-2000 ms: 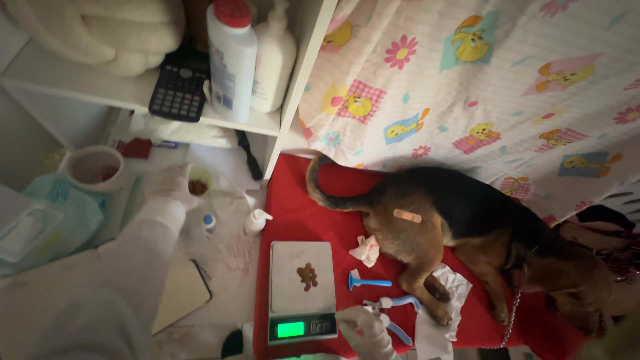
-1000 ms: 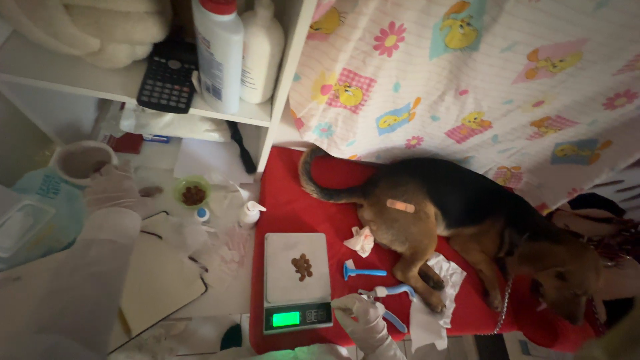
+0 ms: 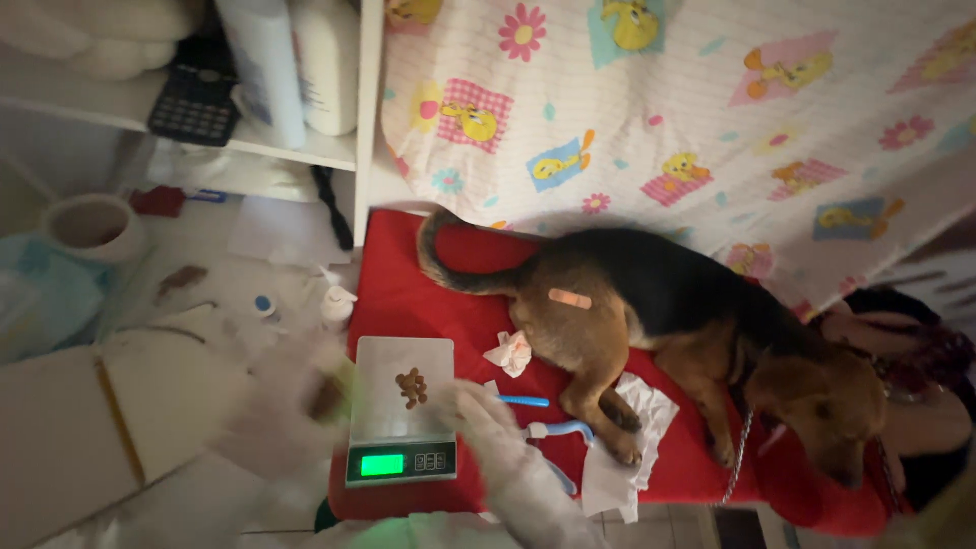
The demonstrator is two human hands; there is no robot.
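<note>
A digital kitchen scale with a lit green display lies on a red cloth, and brown kibble pieces rest on its plate. My left hand, gloved and badly blurred, holds a small greenish cup of kibble at the scale's left edge. My right hand, in a pale glove, is at the right side of the plate; whether its fingers hold anything is unclear. A black and brown dog lies to the right with an adhesive bandage on its hip.
Near the dog are crumpled tissue, a blue razor, a blue-handled tool and white paper. At left stand a white tub, an open notebook with a pencil, and a small bottle. A person's arm is beyond the dog.
My left hand has moved from the white tub to the scale, now with the small cup that stood on the table. My right hand has moved up beside the scale's plate.
</note>
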